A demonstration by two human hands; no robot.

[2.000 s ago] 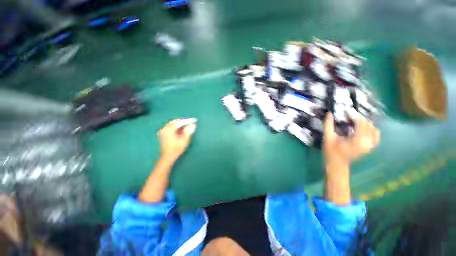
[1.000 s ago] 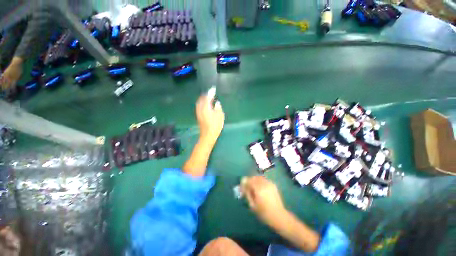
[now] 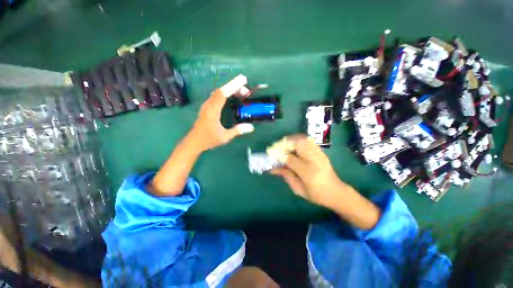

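A black housing with a blue cell inside lies on the green surface, its thin wires curling at the upper left. My left hand, with pale covers on the thumb and a finger, is spread around the housing's left end; whether the fingertips touch it is hard to tell. My right hand holds a small white circuit board below the housing, in pinched fingers. One assembled unit with a white board on top lies just right of the housing.
A large heap of assembled units lies at the right. A row of black housings stands at the upper left, with a small white piece behind it. A clear blister tray lies at the left.
My left hand has come back from the far side, and a housing with a blue cell now lies beside it. My right hand still holds the board. The view has shifted.
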